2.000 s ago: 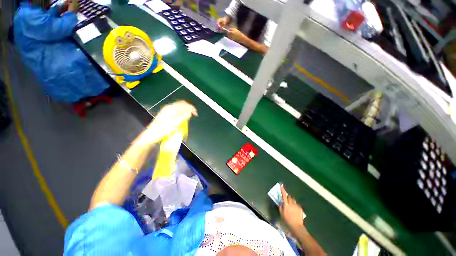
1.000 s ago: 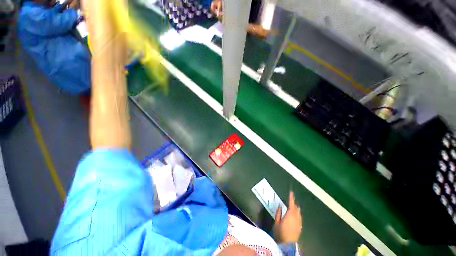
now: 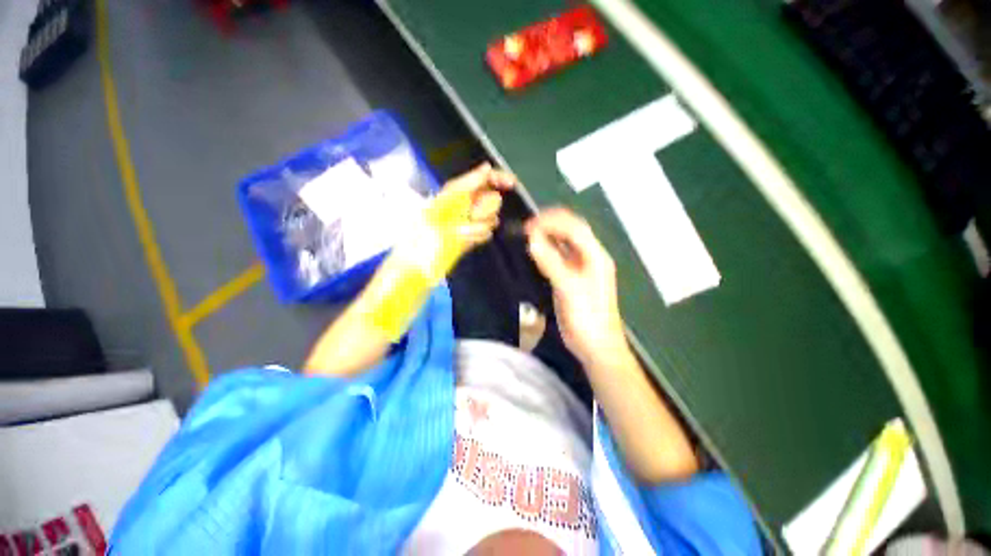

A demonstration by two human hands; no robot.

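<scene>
My left hand (image 3: 469, 206), blurred, is closed on a yellow strip (image 3: 418, 266) that hangs back along my forearm, in front of my body. My right hand (image 3: 574, 261) is just right of it by the bench edge, fingers bent together; whether it holds something thin cannot be told. The hands are close but apart. Two white strips (image 3: 661, 234) lie on the dark green bench in a T shape, beyond my right hand.
The red phone or case (image 3: 547, 47) lies further up the bench. A blue bin (image 3: 264, 234) with white paper and film stands on the floor at left. A yellow-green strip (image 3: 872, 489) lies on white sheets at lower right. A pale rail (image 3: 777, 193) borders the green belt.
My left hand has come down from its raised, outstretched position with the yellow strip. My right hand has left the small white card on the bench and moved beside the left. The view has tilted down.
</scene>
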